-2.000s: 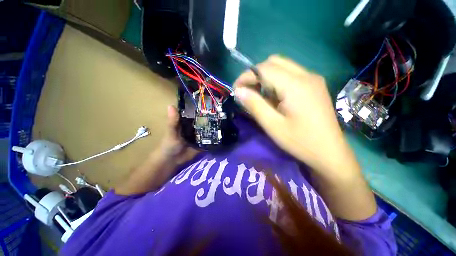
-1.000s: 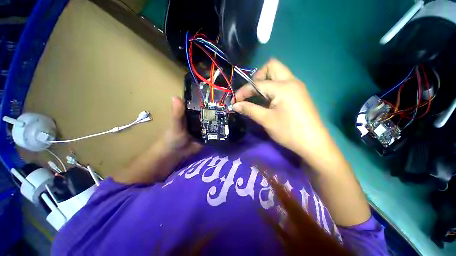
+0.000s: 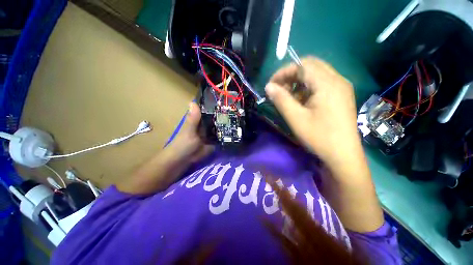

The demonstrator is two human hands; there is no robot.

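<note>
My left hand [image 3: 189,135] holds the black camera module [image 3: 206,120] from its left side, with the thumb on its edge. The main board [image 3: 228,127] faces up in the module. Red, blue, white and yellow wire leads [image 3: 224,67] run from the black camera housing [image 3: 212,20] above to the board. A bundle of leads ends in a white plug connector [image 3: 260,99], loose to the right of the module. My right hand [image 3: 311,98] is slightly blurred, right of the plug and apart from it. It holds the thin metal tweezers [image 3: 294,55], their points up beside the white antenna [image 3: 285,28].
A second camera housing [image 3: 430,41] with wires and an open board [image 3: 386,127] lies at right on the green mat [image 3: 337,36]. At left, a cardboard-lined blue crate [image 3: 39,67] holds a white mounting base [image 3: 32,147] with a white cord [image 3: 98,144] and another camera [image 3: 67,204].
My right hand has moved from the board's right edge up and right with the tweezers. The white plug now hangs free of the fingers. A blue strip shows beside my left thumb.
</note>
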